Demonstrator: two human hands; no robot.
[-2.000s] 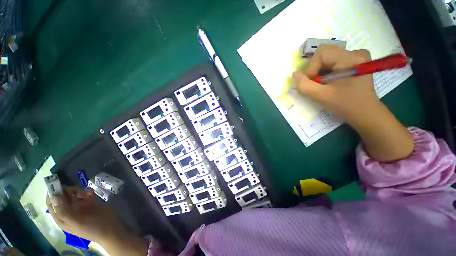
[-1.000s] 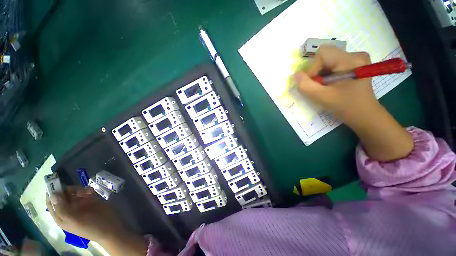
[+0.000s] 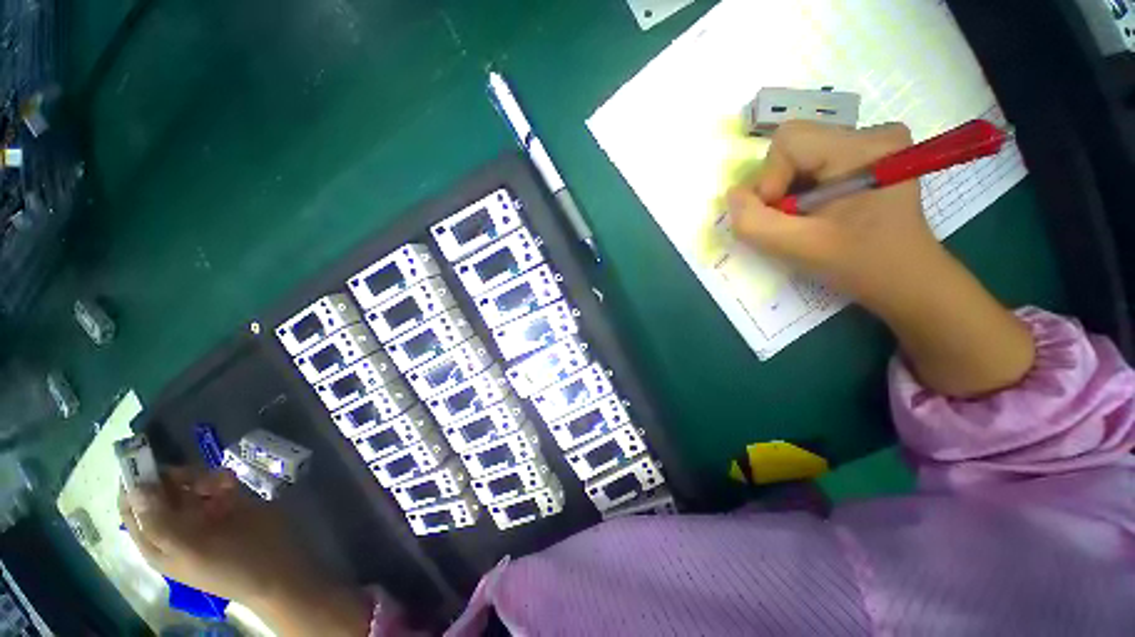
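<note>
My right hand [image 3: 828,199] holds a red pen [image 3: 934,156] with its tip hidden at the fingers, over the white record sheet [image 3: 859,50]. A grey block [image 3: 805,110] lies on the sheet just beyond the fingers. My left hand [image 3: 193,523] holds a small white module [image 3: 136,462] upright at the left part of the black tray [image 3: 311,492]. Beside its fingers two white modules [image 3: 276,458] and a blue part [image 3: 209,444] lie in the tray. Several display modules [image 3: 467,401] stand in three columns at the tray's right.
A white and blue pen [image 3: 538,156] lies beyond the tray's upper right edge. A yellow tag [image 3: 784,462] is on the green bench right of the tray. Loose modules [image 3: 93,321] lie at the far left. A blue bin [image 3: 196,600] and pale mat [image 3: 93,470] are past my left hand.
The red pen's rear end has tilted slightly up and my right hand has shifted slightly on the sheet. More of the grey block shows. My left hand has barely moved.
</note>
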